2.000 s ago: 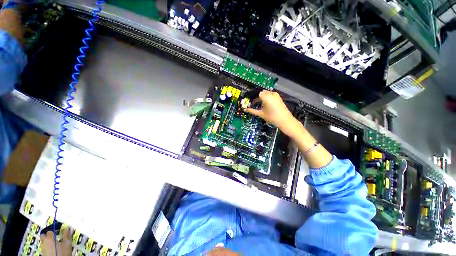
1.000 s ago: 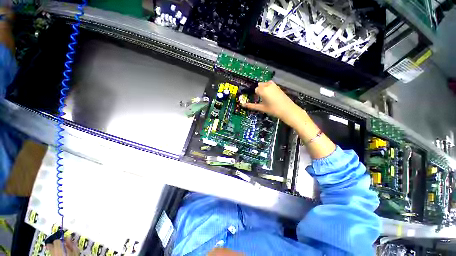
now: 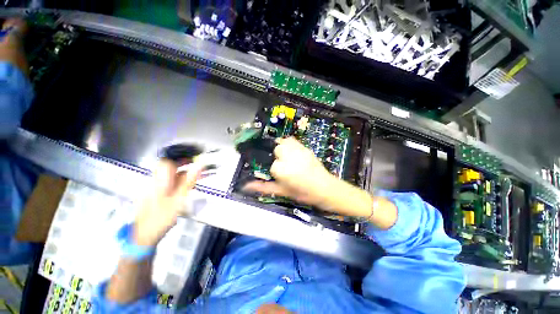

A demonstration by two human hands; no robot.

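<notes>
The green circuit board (image 3: 328,142) lies in a dark carrier (image 3: 362,178) on the conveyor, with yellow blocks (image 3: 282,113) at its upper left. My right hand (image 3: 298,172) is over the board's lower left part, fingers bent, and hides that part. A dark shape shows by its fingertips; I cannot tell whether it is held. My left hand (image 3: 161,199), with a light-blue wrist band (image 3: 134,243), is raised over the near rail, left of the carrier. It is badly blurred, with dark and pale shapes at its fingertips that I cannot make out.
A green strip board (image 3: 304,88) lies at the far edge. Black bins with white strips (image 3: 387,37) and dark parts (image 3: 267,27) stand beyond the rail. More boards (image 3: 473,199) are at right. A white component tray (image 3: 80,233) is at lower left. Another person's arm (image 3: 12,86) is at far left.
My left hand has come up from the component tray to the conveyor rail. My right hand has moved from the board's upper part down and left. The blue coiled cord is now only a faint blur.
</notes>
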